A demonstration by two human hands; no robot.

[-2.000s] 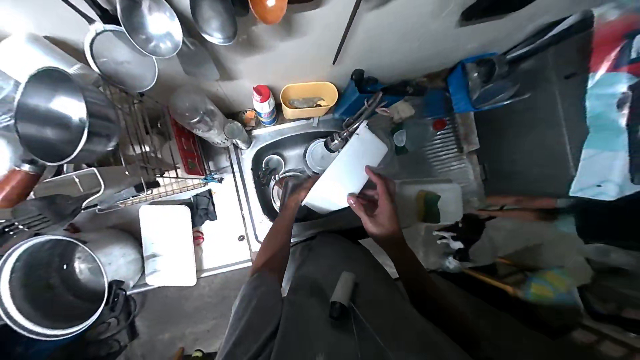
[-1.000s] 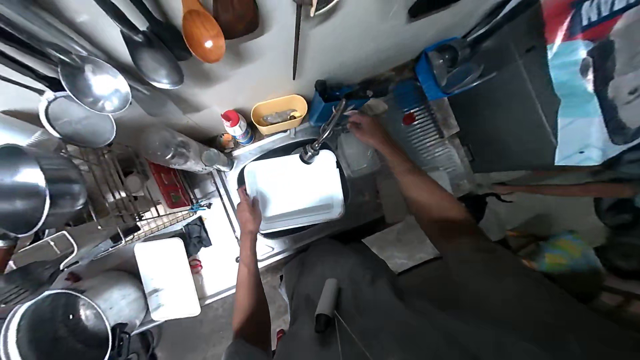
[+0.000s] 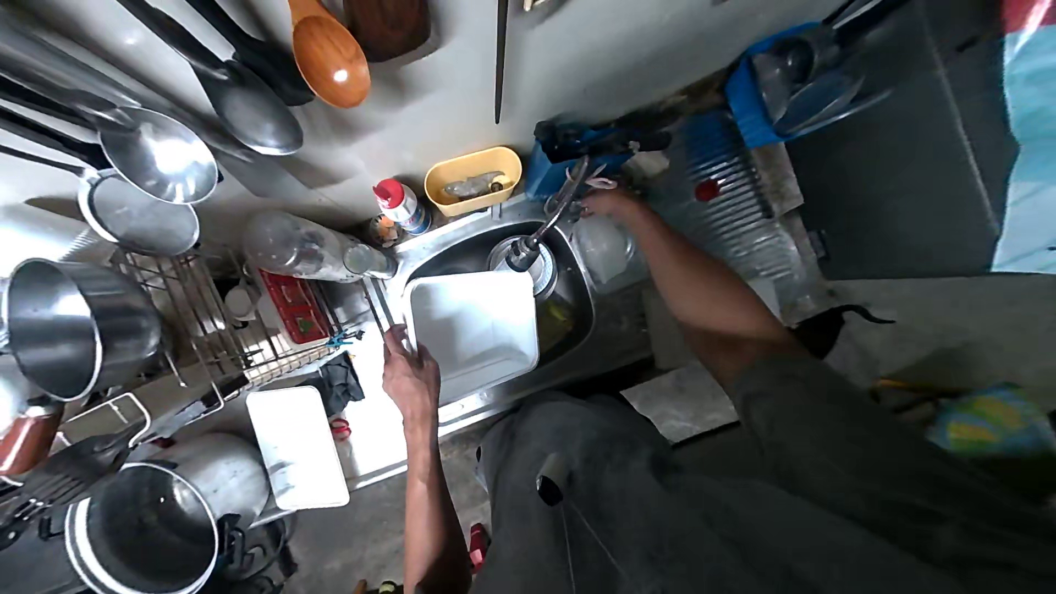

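Observation:
My left hand [image 3: 410, 375] grips the left edge of a white plastic tub [image 3: 474, 330], which is held over the left part of the steel sink [image 3: 584, 326]. Beyond the sink's back right corner, my right hand [image 3: 609, 204] is at the base of the faucet [image 3: 554, 216]; its fingers are partly hidden, so their hold is unclear. The faucet's dark spout end hangs over a round metal dish [image 3: 540, 276] in the sink, beside the tub. A clear plastic container [image 3: 604, 250] lies below my right hand.
Behind the sink stand a yellow tub [image 3: 473, 180], a bottle with a red cap [image 3: 401, 204] and a blue container [image 3: 569, 165]. A wire dish rack [image 3: 206, 330] and a white lid [image 3: 299, 448] are at left. Ladles and a wooden spoon [image 3: 331, 58] hang above.
Two seconds ago both hands were at the white tub, tilted over the sink's right side. The right hand has since gone to the faucet; the tub has moved left from under the spout.

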